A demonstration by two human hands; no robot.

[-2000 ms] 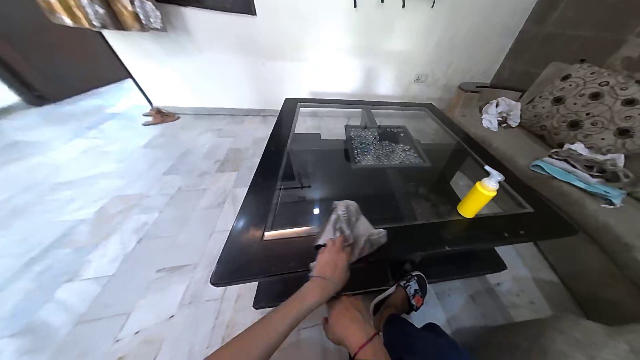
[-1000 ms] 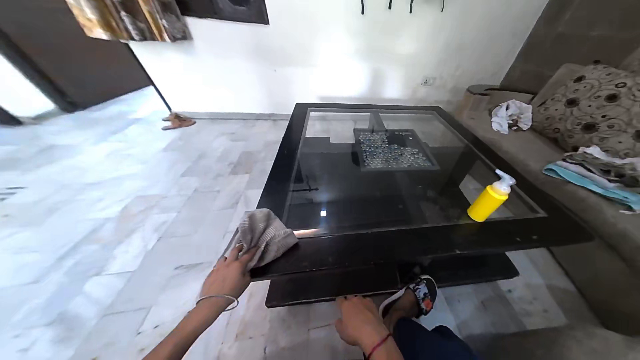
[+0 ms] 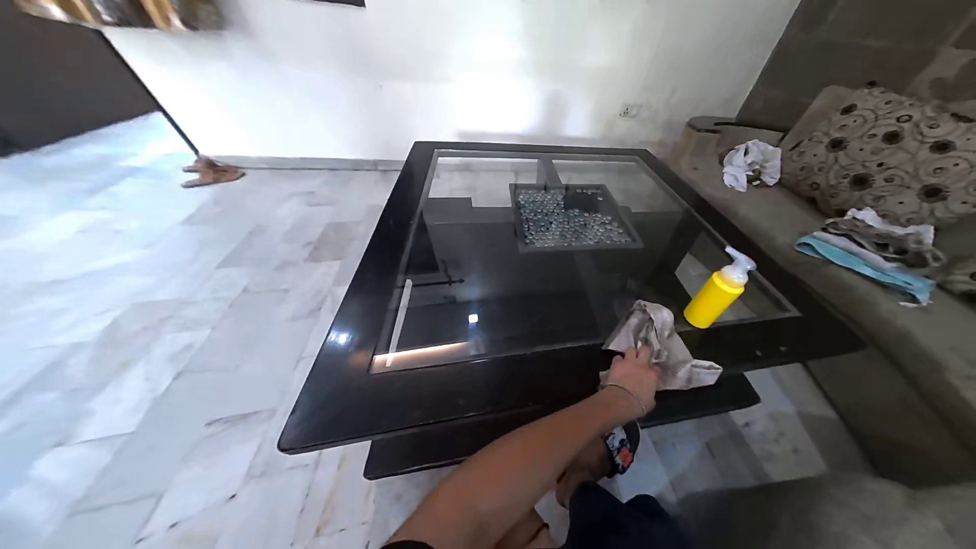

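My left hand (image 3: 634, 375), with a thin bracelet at the wrist, grips a crumpled grey-beige cloth (image 3: 663, 347). The cloth lies over the near dark border of a glass-topped coffee table (image 3: 488, 396), partly hanging past its edge. Just beyond the cloth, a yellow pump bottle (image 3: 713, 300) with a clear-white top stands on the tabletop. Below my left forearm only a small part of my right arm shows; its hand is hidden, so what it holds or touches cannot be seen.
A tray of glass pebbles (image 3: 572, 221) shows through the glass. On the right, a sofa (image 3: 862, 335) bears a patterned cushion (image 3: 877, 152), a white cloth (image 3: 751, 164) and folded cloths (image 3: 877, 252). My shoe (image 3: 621, 450) is by the table's lower shelf. A mop (image 3: 212, 172) touches the floor.
From the table's near left corner, my left hand has moved right with the cloth, to near the bottle. My right hand, visible earlier near the lower shelf, is now hidden behind my left forearm.
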